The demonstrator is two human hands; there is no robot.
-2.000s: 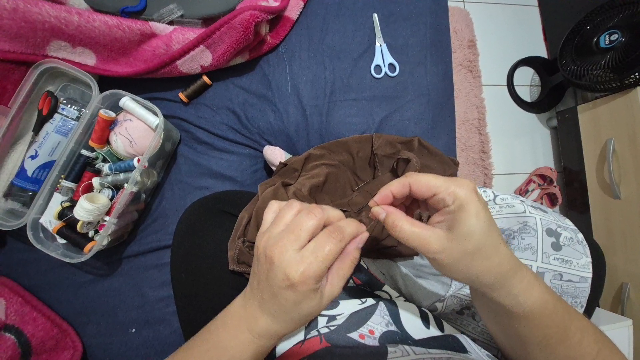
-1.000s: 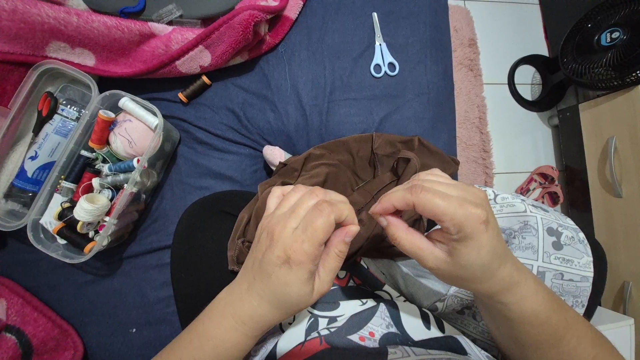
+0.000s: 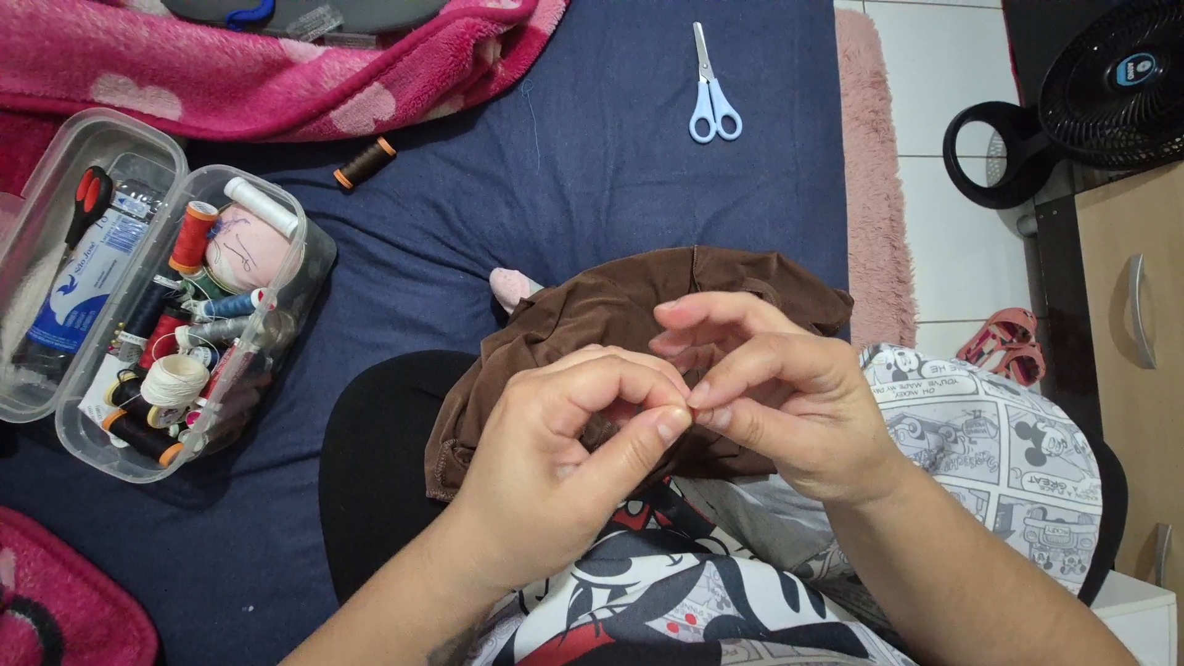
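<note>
Brown fabric [image 3: 592, 301] lies bunched across the lap, beneath both hands. My left hand [image 3: 592, 444] has its thumb and forefinger pinched together just above the cloth. At those fingertips, the thumb and forefinger of my right hand [image 3: 777, 398] meet them, its other fingers raised and spread. Whatever the fingertips pinch is too small to tell. Beyond the cloth, blue-handled scissors [image 3: 710, 92] rest on the dark blue bedding. A dark thread spool with orange ends [image 3: 364, 164] lies near the pink blanket.
At the left stands an open plastic sewing box [image 3: 305, 217] with several thread spools and a pink pincushion [image 3: 248, 248]. Red-and-black-handled scissors [image 3: 90, 199] lie in its lid. A pink heart-patterned blanket [image 3: 277, 74] covers the far left. A black fan [image 3: 1110, 88] and a drawer unit [image 3: 1128, 324] stand at the right.
My hands were apart one second ago; now their fingertips meet above the brown fabric. The right hand's other fingers have lifted and spread.
</note>
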